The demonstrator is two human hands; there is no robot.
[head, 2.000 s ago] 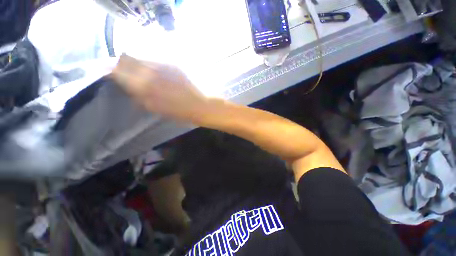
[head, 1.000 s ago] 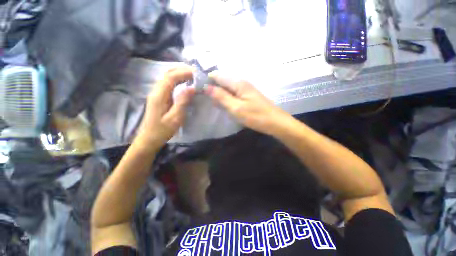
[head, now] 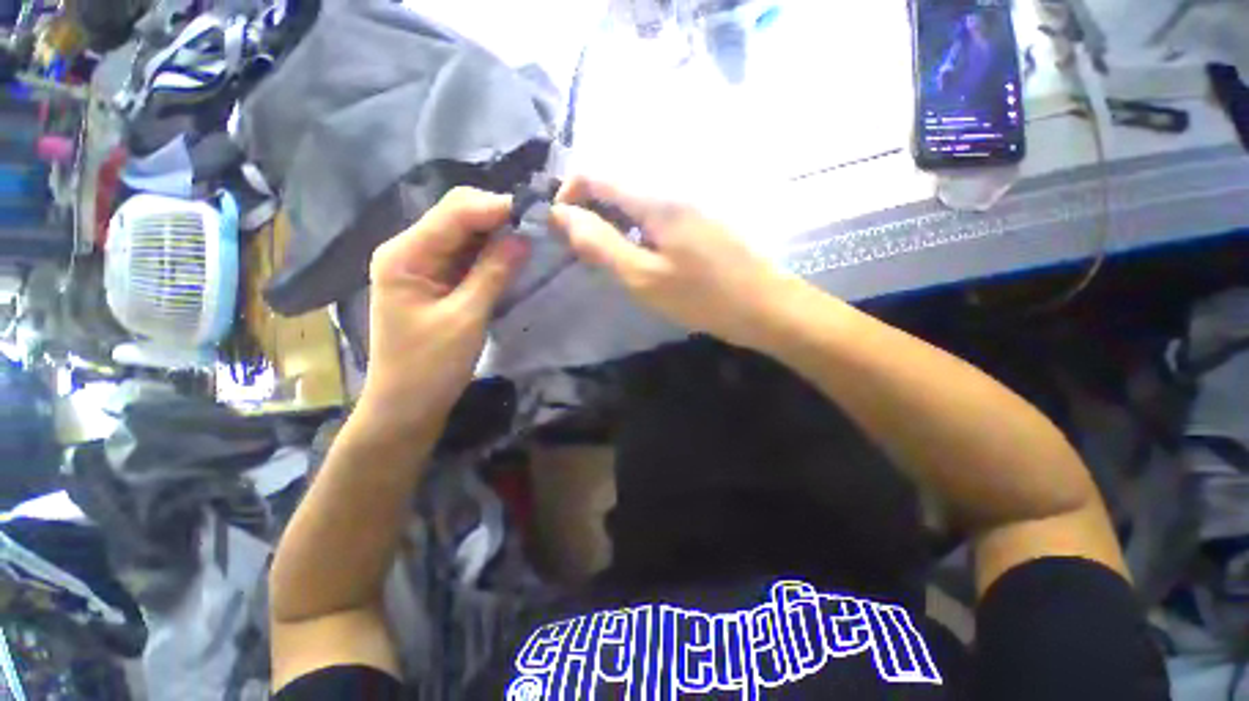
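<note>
A dark grey garment piece point(head: 397, 103) lies crumpled on the white table, left of the bright spot. My left hand point(head: 445, 267) and my right hand point(head: 664, 253) meet at the table's front part. Both pinch a small bunched edge of grey cloth with a dark strip point(head: 534, 203) between the fingertips. Paler grey cloth point(head: 548, 322) hangs below the hands over the table edge. The sewing machine parts at the top centre are mostly lost in glare.
A smartphone point(head: 968, 85) with a lit screen lies at the right. Dark thread snips point(head: 1148, 115) and a pale cord point(head: 1100, 164) are beyond it. A white and light blue slatted plastic thing point(head: 171, 278) stands at the left. Cloth heaps point(head: 206, 507) lie below left.
My left hand has come into view and both hands now hold the cloth edge together. The view has shifted left, showing more of the dark grey piece and the left side.
</note>
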